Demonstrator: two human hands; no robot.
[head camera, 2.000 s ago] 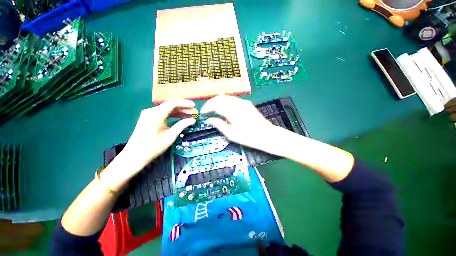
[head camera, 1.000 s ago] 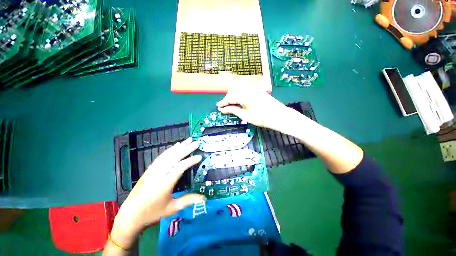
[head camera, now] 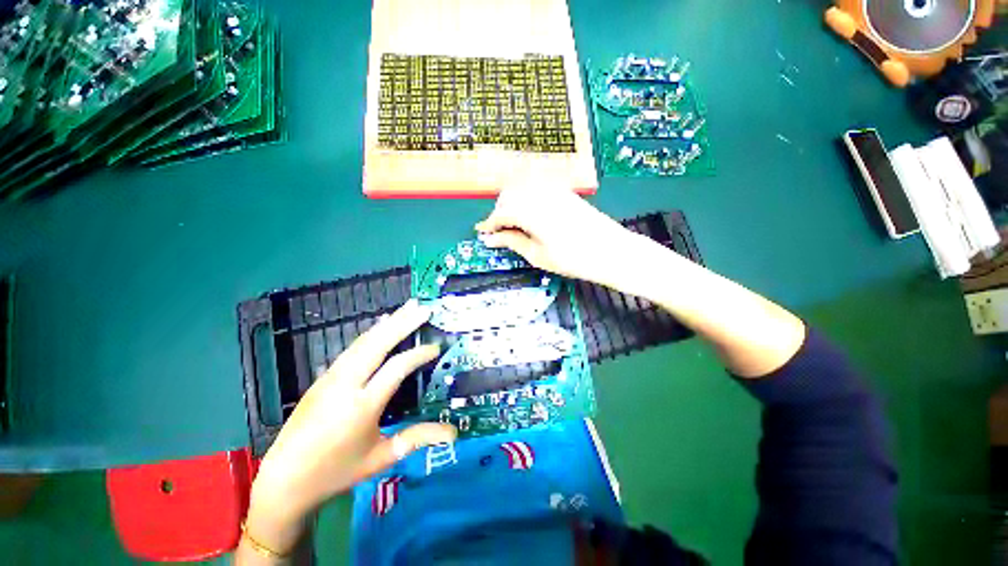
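Observation:
A green PCB panel (head camera: 503,343) with dark cut-out slots lies across a long black slotted rack (head camera: 332,326), its near edge over a blue apron (head camera: 486,486). My left hand (head camera: 348,415) is spread, with fingertips at the panel's left edge. My right hand (head camera: 547,230) is at the panel's far edge, thumb and finger pinched together; whether a small part is between them cannot be seen. Beyond it, a grid of tiny yellow-and-black components (head camera: 478,105) sits on a pale base with a pink-orange edge (head camera: 442,174).
A populated green panel (head camera: 652,116) lies right of the component grid. Fanned green boards (head camera: 133,83) are stacked at the far left. A phone (head camera: 881,182), white papers (head camera: 945,205) and an orange fan-like object (head camera: 920,24) are at right. A red stool (head camera: 182,503) is below left.
My left hand has moved from the panel's far edge to its left side and opened. My right hand stays near the far edge. The view has shifted.

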